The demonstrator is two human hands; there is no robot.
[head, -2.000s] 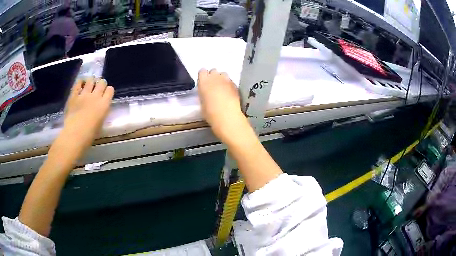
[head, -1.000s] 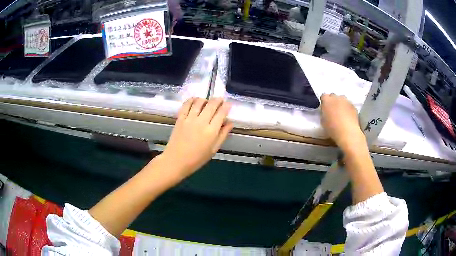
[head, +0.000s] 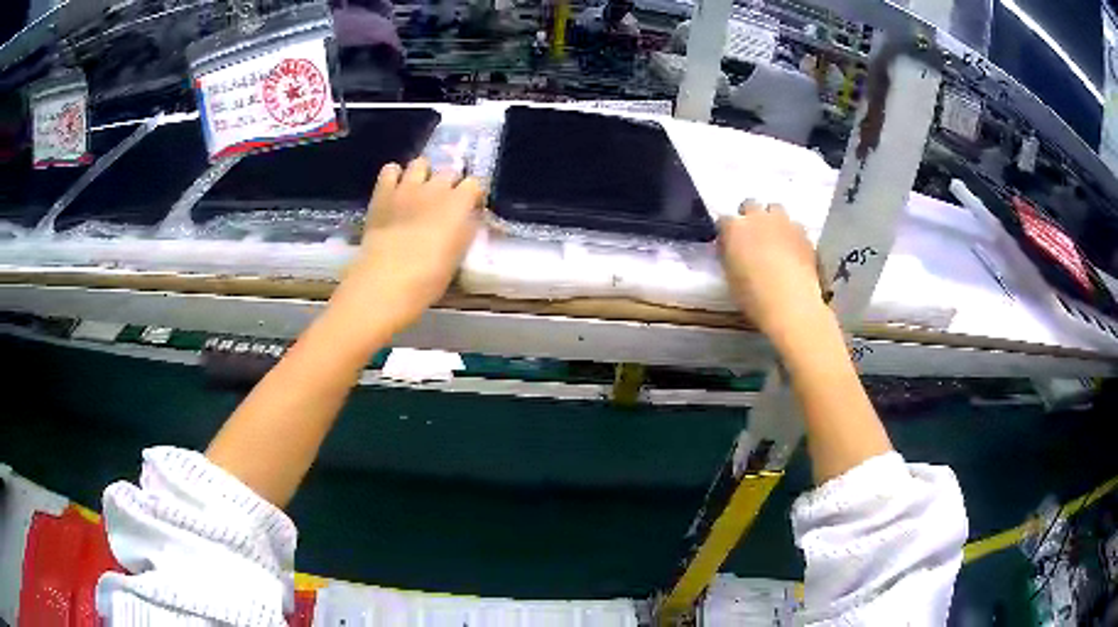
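Observation:
A black display panel point(head: 595, 172) lies flat on clear bubble wrap and a white pad point(head: 589, 272) on the white upper shelf. My left hand point(head: 423, 233) is at the panel's lower left, its fingertips on the bubble wrap in the gap beside it; its palm side is hidden. My right hand point(head: 770, 263) is at the panel's near right corner, fingers curled down; whether it grips the panel or the pad is hidden. Another black panel point(head: 319, 165) lies left of my left hand.
Two inspection tags hang at the left, a large one point(head: 272, 92) and a smaller one point(head: 59, 123). A white post point(head: 864, 184) stands right of my right hand. A red-labelled black item point(head: 1054, 245) lies farther right. Red bags point(head: 61, 570) show at lower left.
My left hand has reached farther over the shelf, from its front edge to beside the panel. My right hand stays at the panel's right corner. The view has shifted from two seconds ago.

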